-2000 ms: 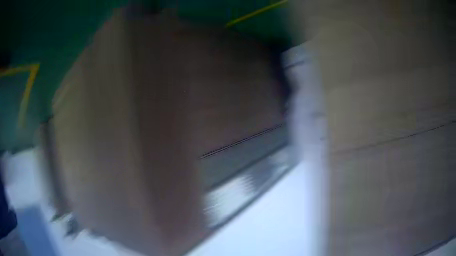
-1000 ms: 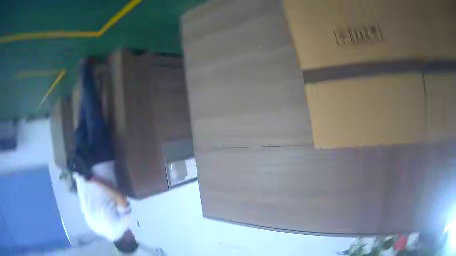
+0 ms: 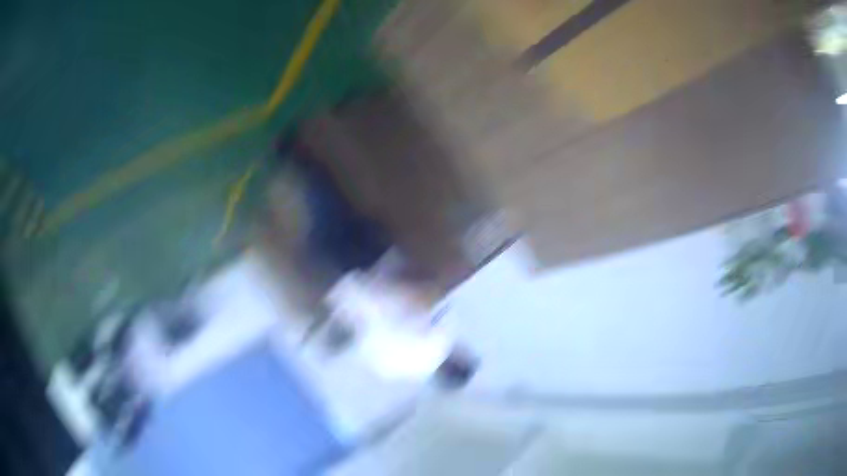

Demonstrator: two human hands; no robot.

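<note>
Neither of my hands shows in the view. The nearest thing is a large brown wood-toned panel or cabinet at the upper right, tilted and blurred. A yellow-brown cardboard carton with a dark band lies against it, cut off by the top edge. The picture is strongly tilted and smeared, so small details cannot be told.
A person in a white top and dark trousers is beside a darker brown cabinet. Green floor with yellow lines fills the upper left. A blue panel, white wall and green plant also show.
The view has rotated. The panel and carton have shifted up and to the right, and the person and blue panel now appear further right. The carton's printed marks no longer show.
</note>
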